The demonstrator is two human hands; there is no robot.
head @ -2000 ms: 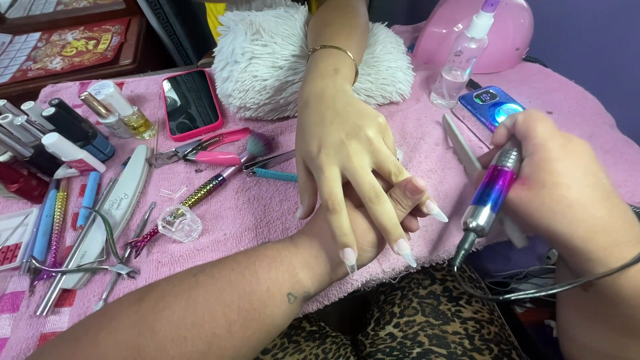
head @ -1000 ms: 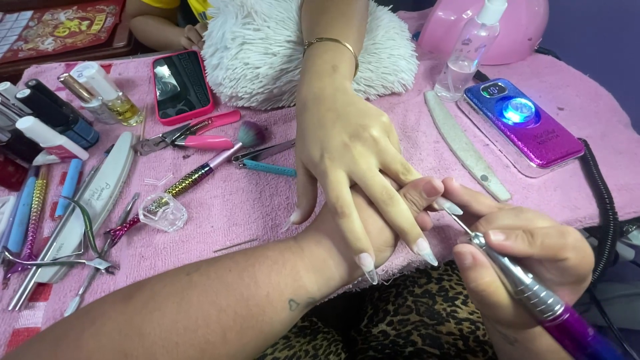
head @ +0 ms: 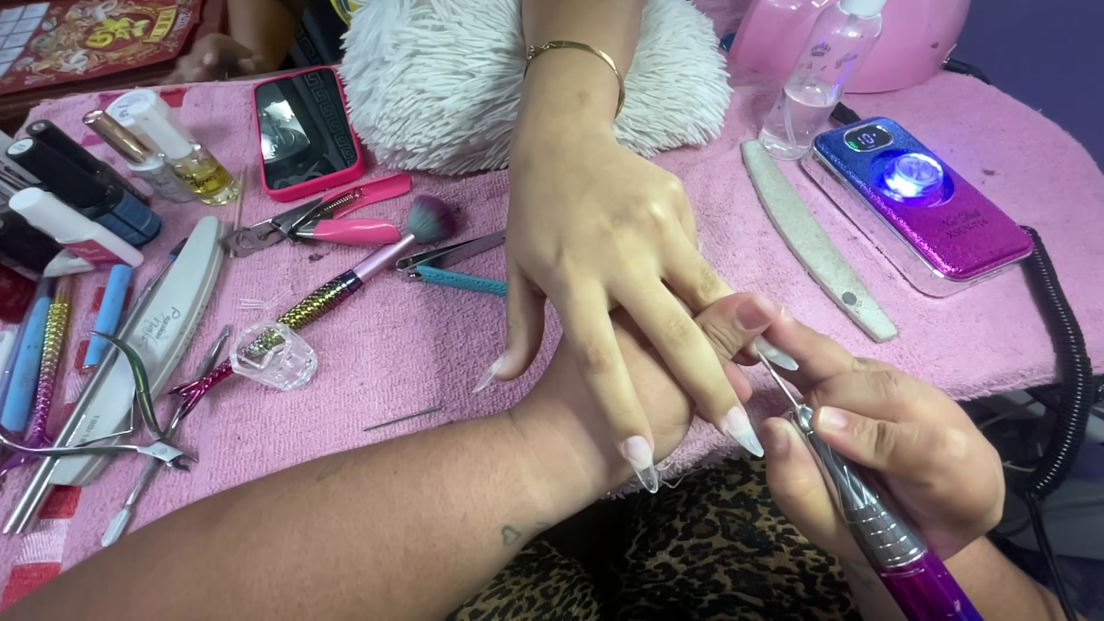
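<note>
Another person's hand (head: 604, 233), wearing a gold bracelet (head: 576, 47) and long clear-tipped nails, lies palm down over my left hand (head: 664, 388). My left thumb and fingers grip that person's little finger near its tip; much of my left palm is hidden under the hand. My right hand (head: 880, 448) holds an electric nail drill (head: 871, 509) with a silver and purple body. The drill's thin bit (head: 779, 379) is at the underside of the little finger's nail (head: 776, 354). My right index fingertip touches beside that nail.
A nail file (head: 815, 241) and the drill's lit control unit (head: 923, 203) lie right, near a spray bottle (head: 806, 82). A white fluffy cushion (head: 431, 86) supports the person's arm. Left are a phone (head: 308, 129), cuticle nippers (head: 164, 450), a brush (head: 371, 259), a clear glass dish (head: 276, 355) and polish bottles (head: 78, 228).
Two seconds ago my right hand held the drill away from the nails, above the file; since then it has brought the bit to the little finger's nail. My left hand keeps its grip.
</note>
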